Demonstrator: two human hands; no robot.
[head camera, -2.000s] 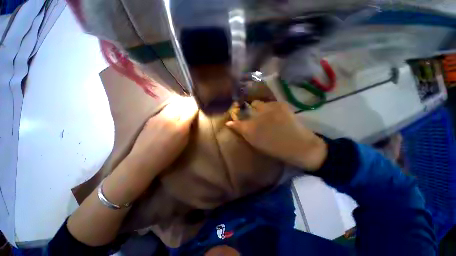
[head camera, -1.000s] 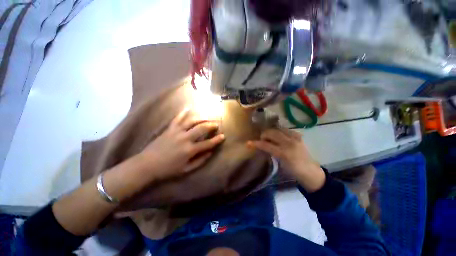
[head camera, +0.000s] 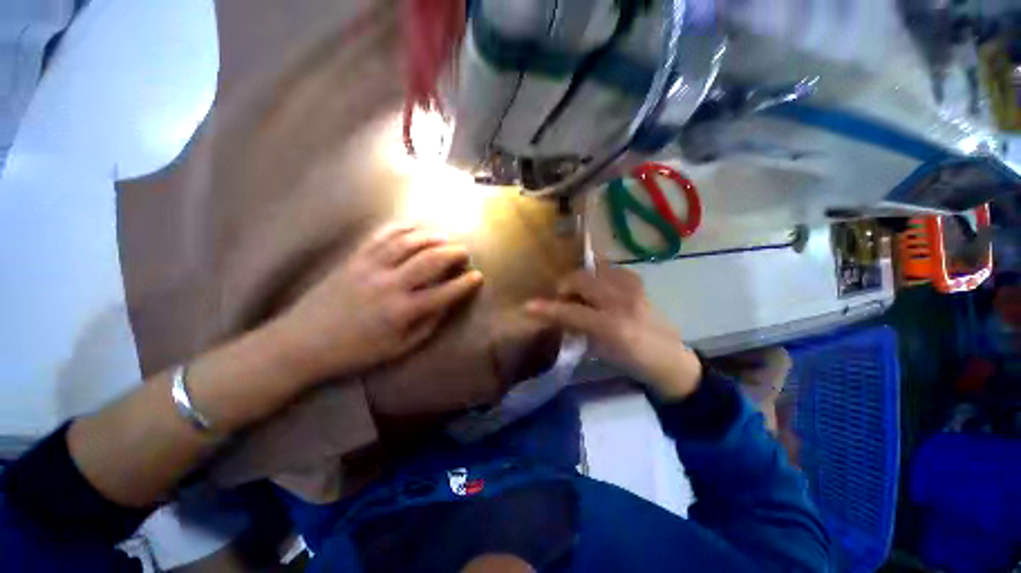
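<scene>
A brown fabric panel (head camera: 302, 190) lies across the machine table and hangs over its front edge toward my lap. The white sewing machine (head camera: 571, 90) stands over it, with its lamp glow on the cloth left of the needle area. My left hand (head camera: 392, 297) rests on the panel, palm down with bent fingers, below the glow. My right hand (head camera: 610, 319) is at the panel's right edge, thumb and fingers pinching the cloth. The needle tip is hidden by the machine head and glare.
Scissors with green and red handles (head camera: 655, 213) lie right of the needle area. Red thread (head camera: 423, 67) hangs from the machine head. A blue basket (head camera: 845, 448) stands below the table at right. An orange basket (head camera: 963, 249) is farther right.
The brown panel has spread farther back and left on the table. Both hands stay on the cloth; the right hand has shifted slightly. The view has moved, so the scissors appear farther left.
</scene>
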